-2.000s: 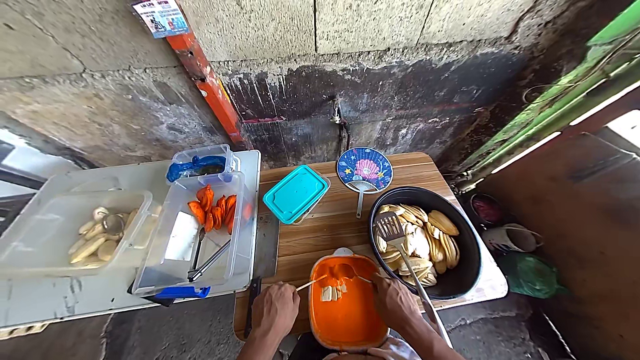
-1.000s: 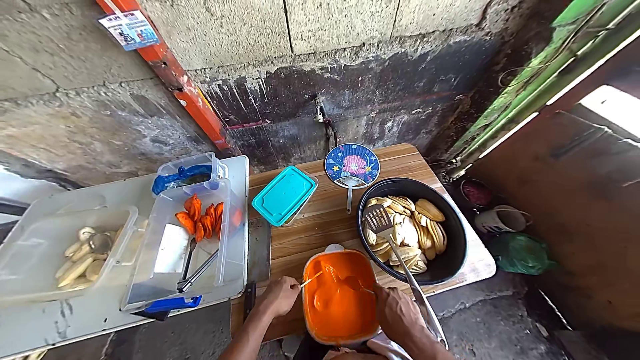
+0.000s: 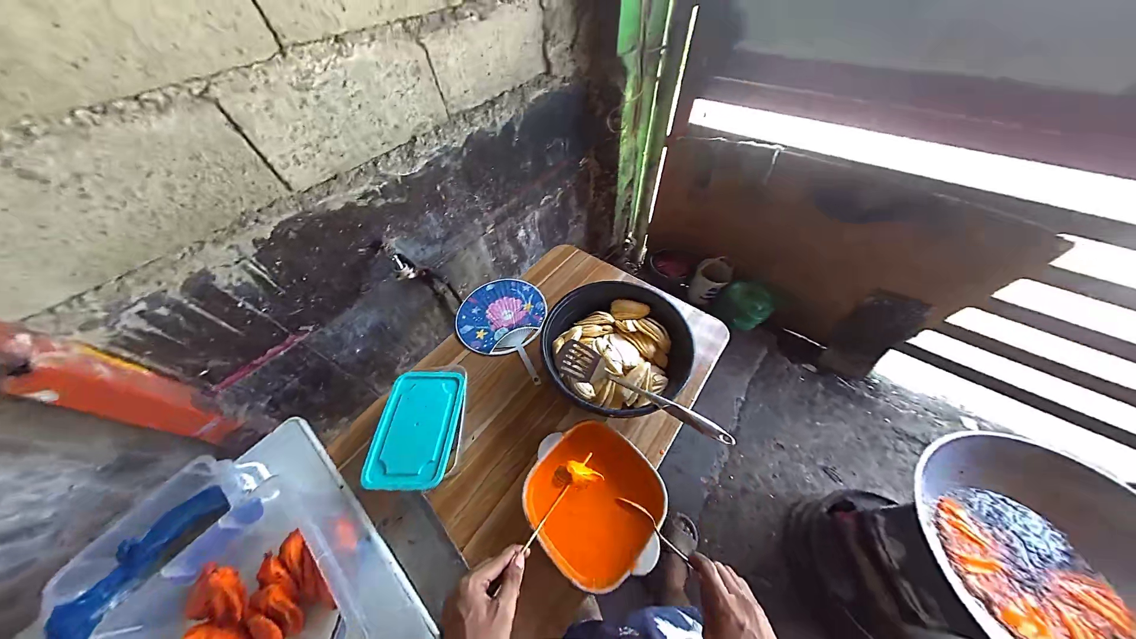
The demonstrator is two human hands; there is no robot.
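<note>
My left hand holds a thin wooden stick with orange-coated pieces on its far end, over the left part of a bowl of orange batter. My right hand grips the handle of a metal spoon or similar utensil, whose tip is at the bowl's right side. Just behind the bowl, a black pot holds pale sliced pieces, likely banana, and a slotted metal turner lies across it.
A teal-lidded container and a round hand fan lie on the wooden table. At lower left, a clear plastic bin holds orange-coated pieces. At lower right, orange pieces fry in bubbling oil in a large pan.
The view has swung right, bringing the frying pan in. The stick's end, low in the batter a second ago, now shows coated pieces on it. Both hands keep their utensils.
</note>
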